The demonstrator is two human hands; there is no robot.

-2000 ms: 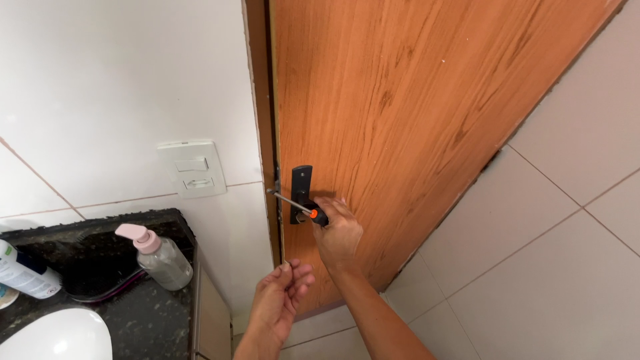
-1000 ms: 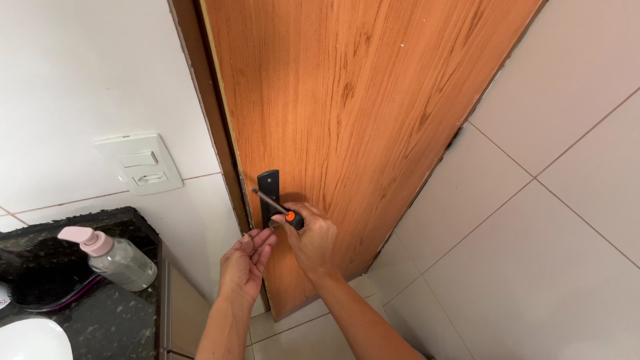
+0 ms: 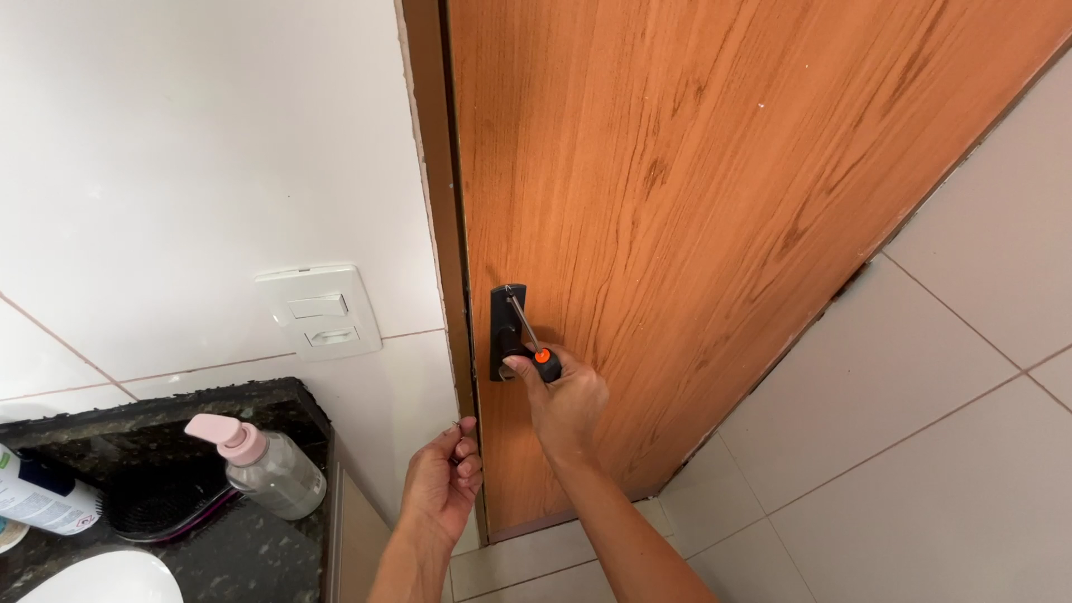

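My right hand point(image 3: 569, 400) is closed around the black and orange handle of a screwdriver point(image 3: 528, 325). Its metal shaft slants up and left over the black door lock plate point(image 3: 506, 315), with the tip near the plate's top end. The door handle below is partly hidden by my fingers. Lower left, beside the door edge, my left hand point(image 3: 448, 469) pinches a small, thin metal piece point(image 3: 456, 425) between thumb and forefinger; it is too small to name surely. The wooden door point(image 3: 670, 209) stands against its brown frame point(image 3: 448, 184).
A white switch and socket plate point(image 3: 320, 311) is on the tiled wall. On the dark stone counter point(image 3: 251, 548) stand a pump bottle with a pink top point(image 3: 276, 473), a black hairbrush point(image 3: 167, 502), a white spray can or bottle point(image 3: 50, 494) and a white basin point(image 3: 105, 578).
The left hand, close beside the lock plate one second ago, is now lower and farther from it. The screwdriver tip has moved from the plate's left edge to near its top.
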